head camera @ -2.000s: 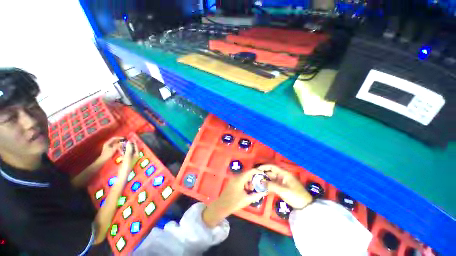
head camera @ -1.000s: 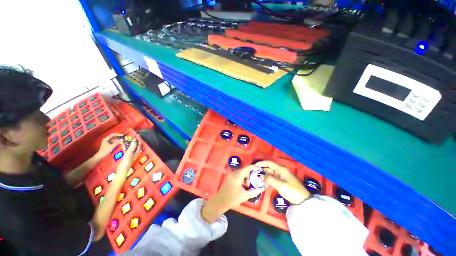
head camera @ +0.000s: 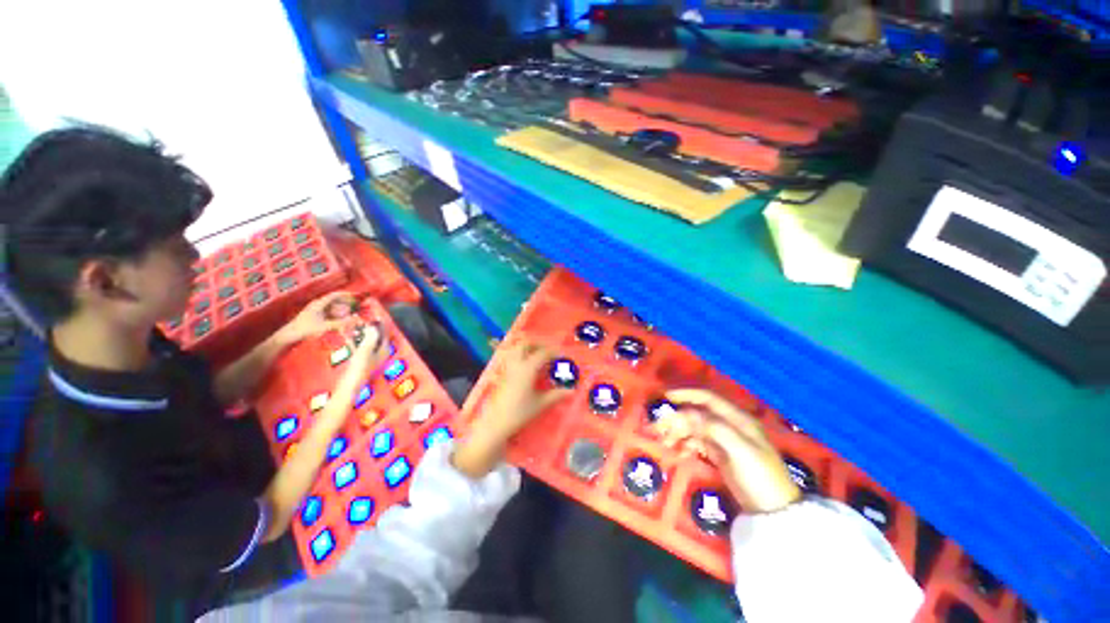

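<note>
An orange-red compartment tray (head camera: pixel 544 447) leans under the shelf edge, with round black smartwatch units in its pockets, several showing a small white mark. One round unit (head camera: pixel 586 458) is plain grey. My left hand (head camera: pixel 517 396) is over the tray's left part, fingers apart, fingertips at the edge of a round unit (head camera: pixel 562 372) that appears to lie in a pocket. My right hand (head camera: pixel 728 448) is over the middle, its bent fingertips at another round unit (head camera: pixel 663 411), partly covered. Whether it grips that unit is unclear. My left forearm hides the tray's left end.
A coworker in black (head camera: pixel 158 450) sits at left, hands over a red tray (head camera: pixel 298 389) of lit square units. Stacked trays (head camera: pixel 250 286) stand behind. The blue shelf edge (head camera: pixel 730 353) crosses above my tray. The shelf holds cardboard (head camera: pixel 621 174), yellow paper (head camera: pixel 816 237) and a black box (head camera: pixel 998 158).
My hands were together around a round unit. They are now apart, the left further up and left, the right at another unit. The view has shifted, and the coworker's screens changed colour.
</note>
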